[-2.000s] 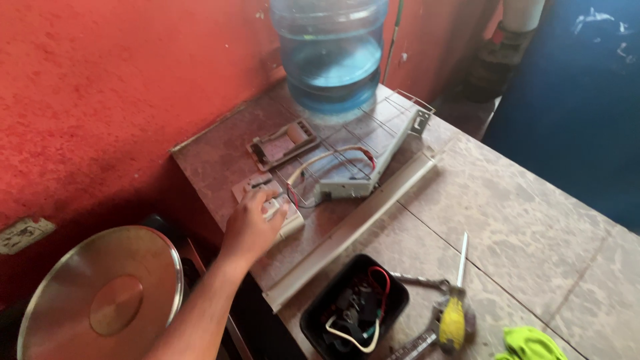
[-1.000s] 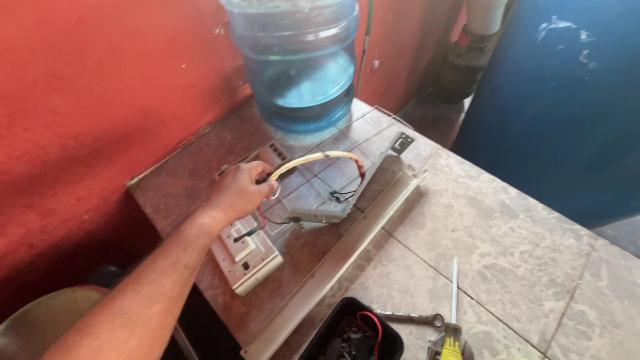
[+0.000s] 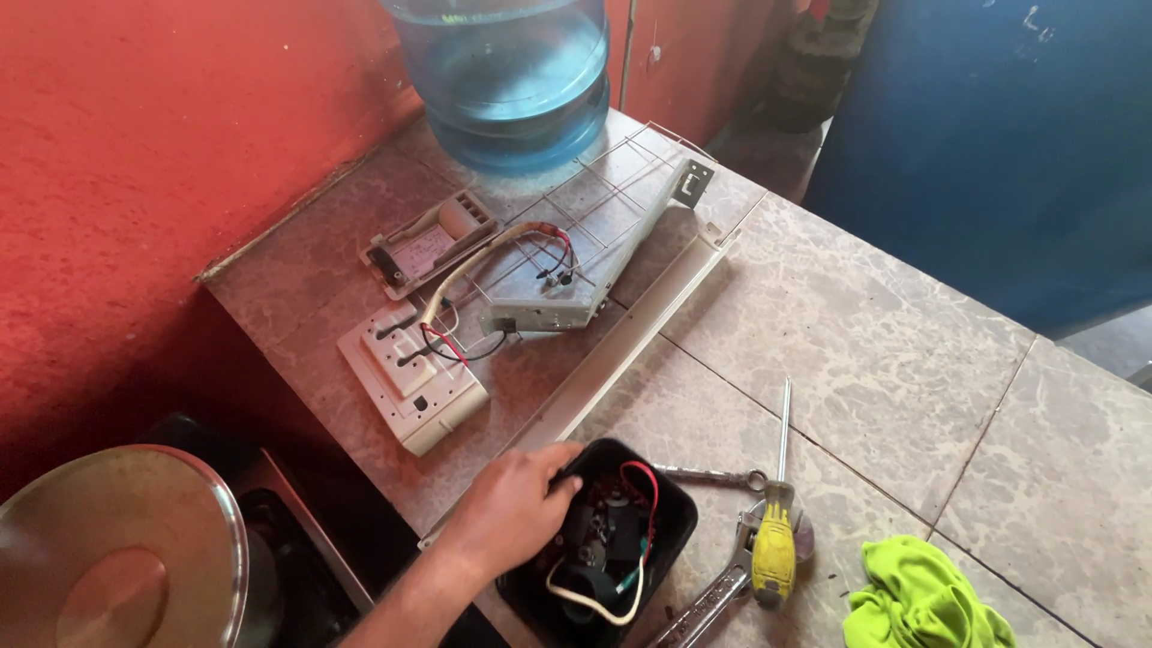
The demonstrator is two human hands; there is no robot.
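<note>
My left hand (image 3: 513, 508) grips the left rim of a black plastic container (image 3: 686, 522), which holds small dark parts and red and white wires. My right hand is not in view. Beyond my left hand, a white plastic housing (image 3: 414, 378) with slots and holes lies beside an open plastic cover (image 3: 432, 243). A sleeved cable (image 3: 477, 256) with red and black wires arches between the housing and an angled metal piece (image 3: 544, 315). A long metal channel (image 3: 621, 346) lies diagonally. Right of the container are a yellow-handled screwdriver (image 3: 774, 540), an adjustable wrench (image 3: 720, 589) and a combination wrench (image 3: 711, 476).
A blue water jug (image 3: 513, 90) stands at the tiled counter's back corner, near a wire rack (image 3: 621, 193). A bright green cloth (image 3: 922, 598) lies at the lower right. A round metal lid (image 3: 117, 549) is at the lower left; a large blue barrel (image 3: 981, 162) stands beyond the counter.
My left hand was at the white housing, then at the cable; it has let go of the cable and moved down to the black container's rim.
</note>
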